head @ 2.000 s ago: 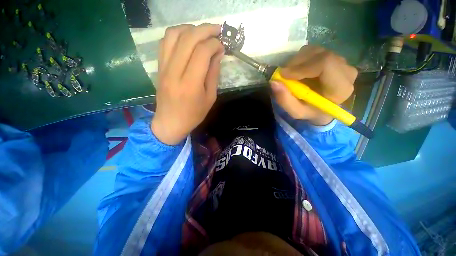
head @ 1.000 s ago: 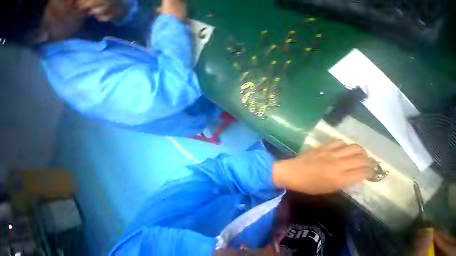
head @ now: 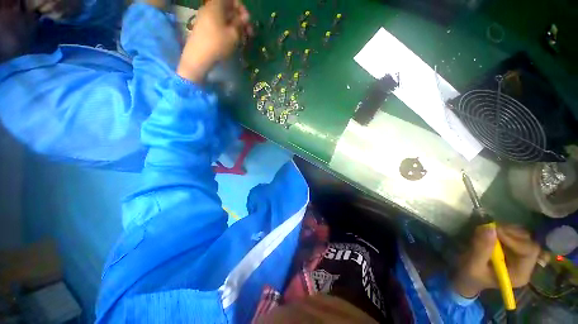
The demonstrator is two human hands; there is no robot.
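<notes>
My right hand holds the soldering iron by its yellow handle, with the silver tip over the right part of the pale work plate. A dark notched disc lies flat on the plate, apart from the tip, with no hand on it. My left hand is stretched out to the upper left, beside the other person's sleeve. Its fingers are curled and blurred, and I cannot tell if they hold anything. Small assemblies with yellow-green dots lie spread on the green mat to its right.
A white paper strip and a dark bristly strip lie beyond the plate. A black fan with a ring guard and a round tub with silvery contents stand right. Another person's blue sleeve is at left.
The view has swung left. My left hand has let go of the disc and moved far to the upper left. The iron's tip has moved off the disc; my right hand still holds the iron.
</notes>
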